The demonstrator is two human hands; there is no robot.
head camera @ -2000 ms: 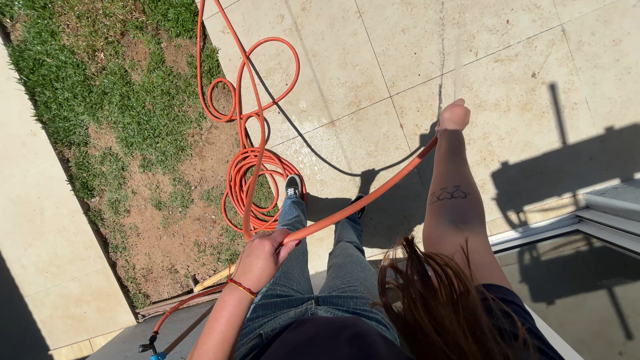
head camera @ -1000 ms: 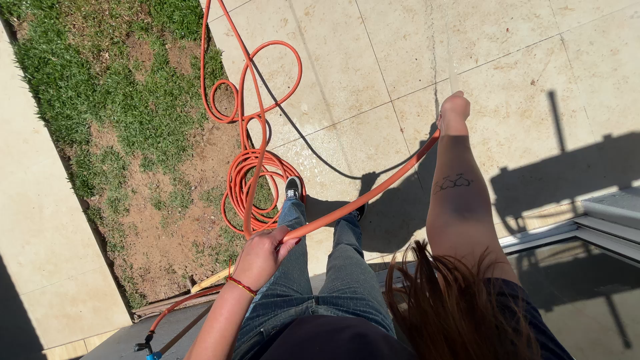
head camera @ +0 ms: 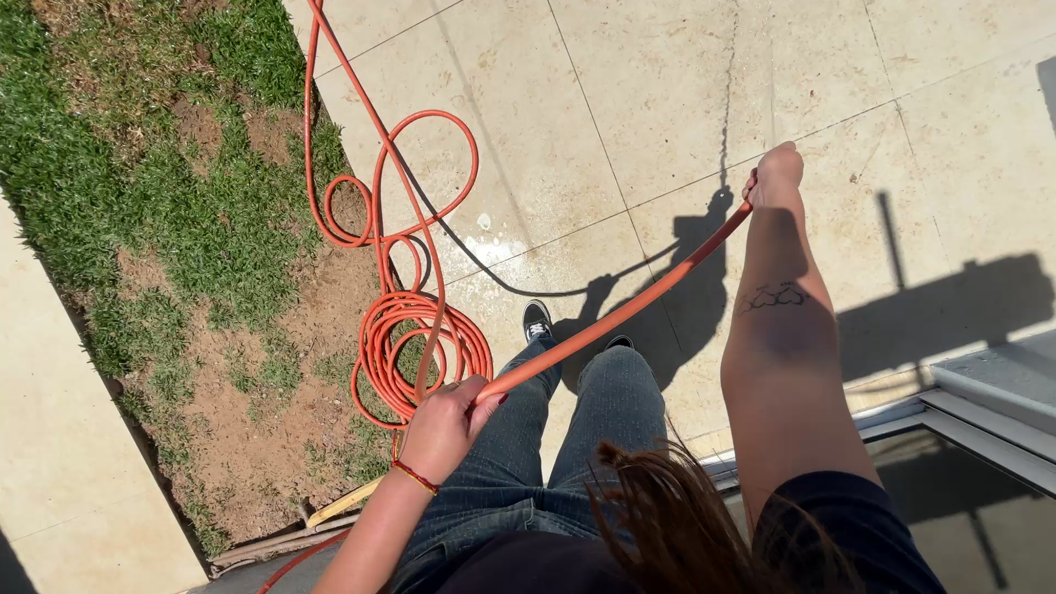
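An orange garden hose (head camera: 627, 309) runs between my two hands. My left hand (head camera: 445, 425), with a red and yellow bracelet at the wrist, is closed around it above my jeans. My right hand (head camera: 775, 173), on the outstretched arm, grips it near its end; the fingers hide the hose's tip. A thin stream of water appears to leave this hand toward the top of the view. From my left hand the hose passes over a coiled part (head camera: 425, 355) by my feet and on to loose loops (head camera: 426, 173) on the paving.
Pale stone paving (head camera: 660, 99) lies ahead, with a wet patch (head camera: 495, 256) near the loops. Patchy grass and bare soil (head camera: 223, 330) are at the left, bordered by a pale slab (head camera: 66, 429). A metal-framed glass pane (head camera: 982, 487) stands low at the right. My shoe (head camera: 536, 320) is beside the coil.
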